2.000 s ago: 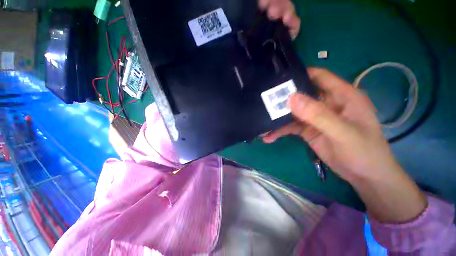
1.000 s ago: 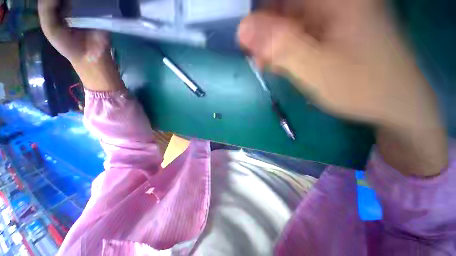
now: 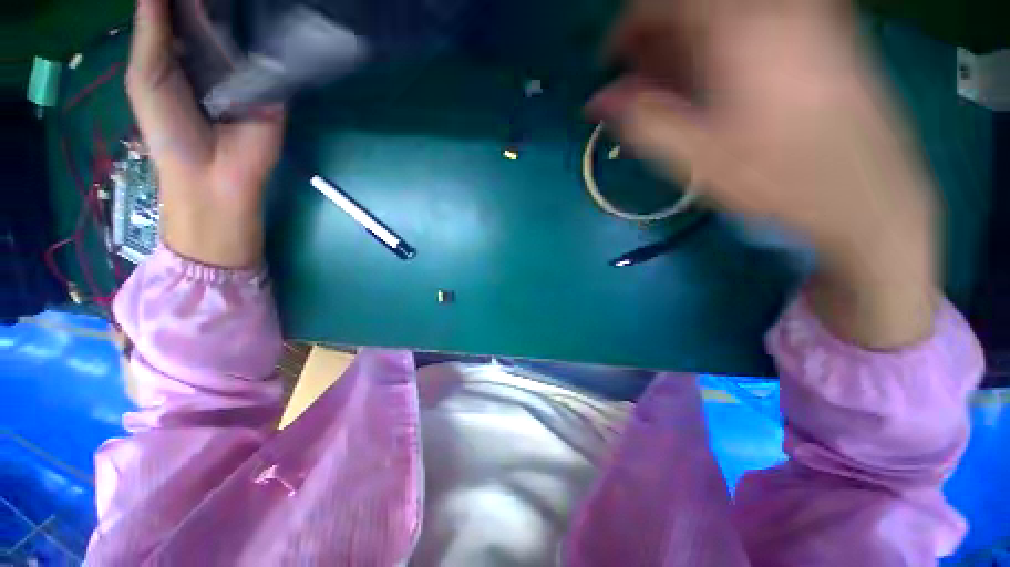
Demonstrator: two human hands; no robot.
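Observation:
The black display unit point(image 3: 399, 44) is at the top of the view, dark, blurred and cut off by the edge, with a pale shine at its left corner. My left hand point(image 3: 205, 127) holds its left side, fingers behind and thumb near the corner. My right hand point(image 3: 764, 144) is large and blurred at the upper right, over the bench, apart from the unit as far as I can see. Its fingers are bent and I cannot tell whether it holds anything.
A white marker pen point(image 3: 362, 217) lies on the green mat point(image 3: 521, 310). A tiny part point(image 3: 445, 297) lies below it. The tape ring point(image 3: 642, 213) and a dark pen point(image 3: 661, 243) are beside my right hand. A circuit board point(image 3: 135, 205) with red wires is at left.
The unit has gone from low before me, label side showing, up to the top edge. My right hand has come off it and moved right. The marker pen and tape ring now show together.

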